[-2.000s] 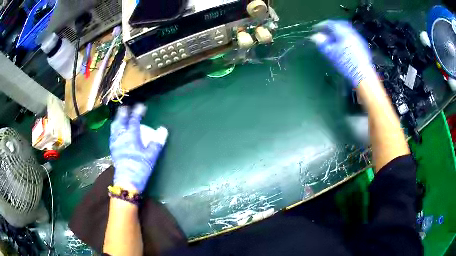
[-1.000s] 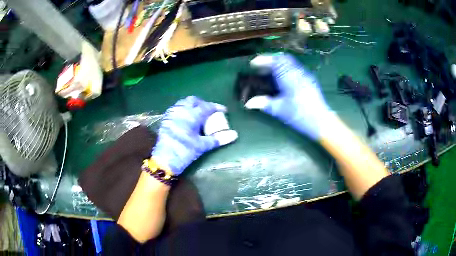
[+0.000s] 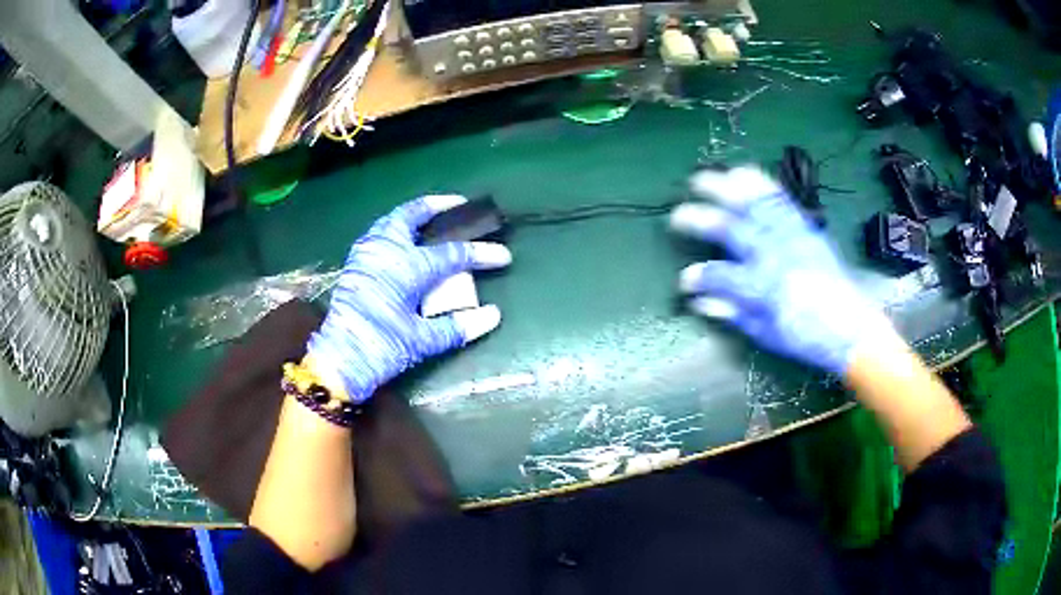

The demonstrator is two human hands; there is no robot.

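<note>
My gloved left hand (image 3: 401,296) is left of centre on the bench mat. Its fingers hold a black power adapter (image 3: 468,221), with the white test socket (image 3: 451,295) just below it, between fingers and thumb. A thin black output lead (image 3: 593,213) runs right from the adapter to the fingertips of my right hand. My gloved right hand (image 3: 774,262) is blurred, its fingers bent and spread over the mat. Whether it grips the lead is unclear. A dark cord bundle (image 3: 798,174) lies just behind its fingers.
A beige meter (image 3: 529,44) stands at the back, with cream terminals (image 3: 698,44) at its right. Black adapters (image 3: 902,236) are piled at right. A green bin (image 3: 1030,407) is at lower right. A fan (image 3: 49,296), a small carton (image 3: 151,198) and dark cloth (image 3: 250,424) are at left.
The black adapter has passed from my right hand to my left, beside the white socket. My right hand has moved right, and the lead now lies stretched between the hands.
</note>
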